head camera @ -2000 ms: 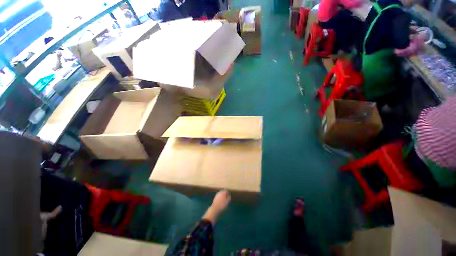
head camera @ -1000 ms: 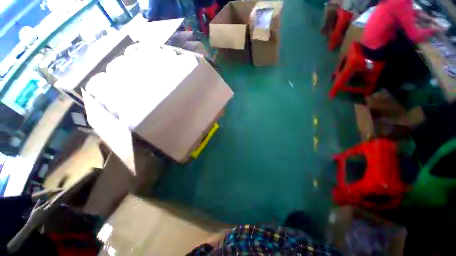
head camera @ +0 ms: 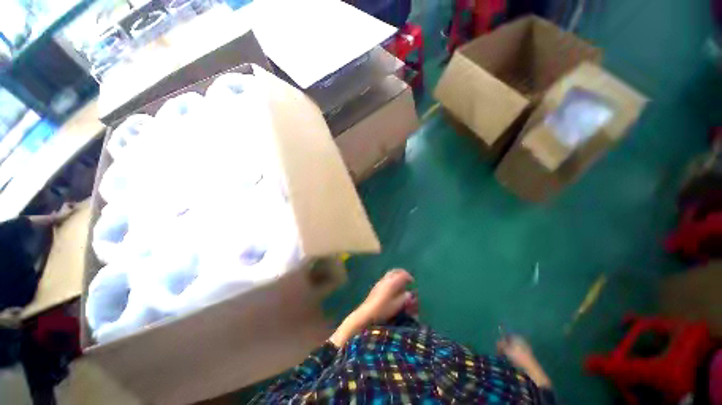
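A large open brown carton [head camera: 198, 344] stands at the left in front of me. Rows of white foam-wrapped cylinders [head camera: 178, 273] with round hollow ends fill it. Its right flap [head camera: 321, 182] is folded outward. My left hand [head camera: 388, 294] is just right of the carton's near corner, apart from it, with fingers curled and nothing visible in it. My right hand [head camera: 518, 352] is lower right over the floor, small and blurred. A small dark shape shows at its fingers; I cannot tell what it is.
An open carton [head camera: 483, 99] and a narrower carton [head camera: 530, 170] stand on the green floor ahead. More cartons [head camera: 376, 130] are behind the foam-filled one. A red stool [head camera: 657, 356] is at the lower right. Another person's dark sleeve [head camera: 24, 253] is at the left edge.
The foam-filled carton is now nearer and larger in view. The carton handled earlier at the bottom has mostly left view. Both my hands now show beside my patterned clothing.
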